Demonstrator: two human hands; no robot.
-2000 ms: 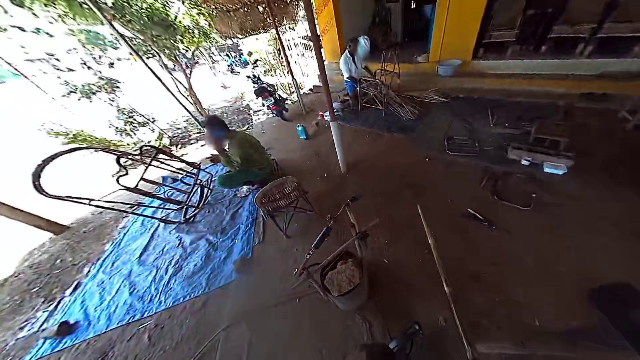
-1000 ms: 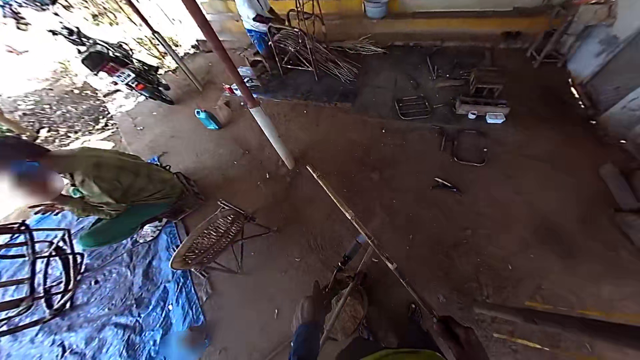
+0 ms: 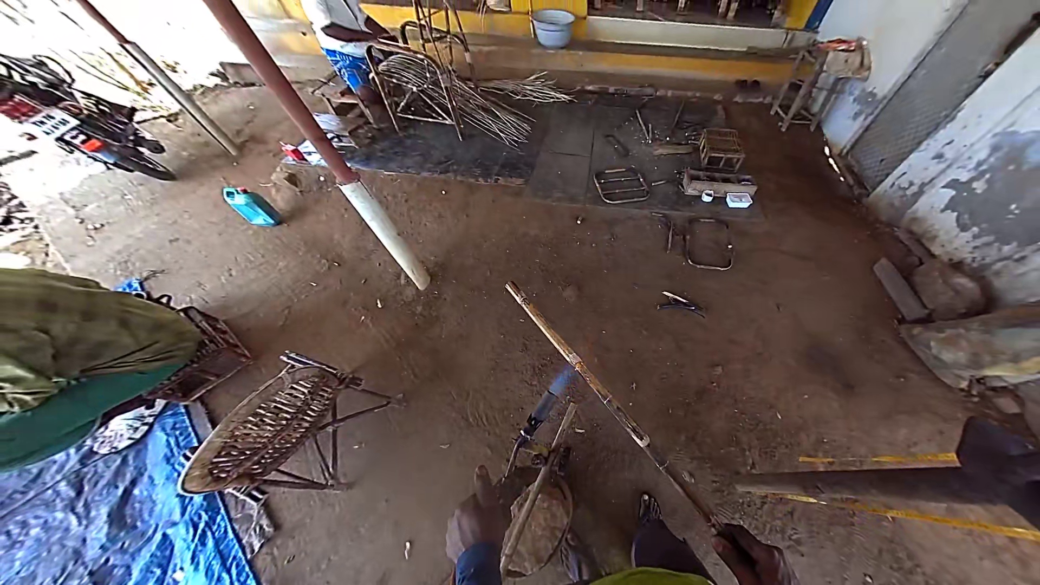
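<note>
A long cane pole (image 3: 605,396) slants up and left from my right hand (image 3: 754,555), which is closed around its lower end. The pole's middle lies over the pale blue flame of a blowtorch (image 3: 536,418), whose nozzle points up and right. The torch is mounted at a round container (image 3: 543,532) with pale material inside, and a stick (image 3: 536,487) lies across it. My left hand (image 3: 475,520) is beside the container's left side, one finger extended toward the torch; whether it touches anything is unclear.
Left are a woven cane stool (image 3: 264,426), a seated person in green and a blue tarp (image 3: 175,496). A post (image 3: 386,236) and a teal jug (image 3: 252,207) stand ahead. Pliers (image 3: 681,305) and cane frames (image 3: 709,244) lie on the ground. A person works behind by a cane bundle (image 3: 463,89).
The pole lay on the ground two seconds ago; one second ago my right hand held it raised. A flame now shows at the torch. The view has swung right.
</note>
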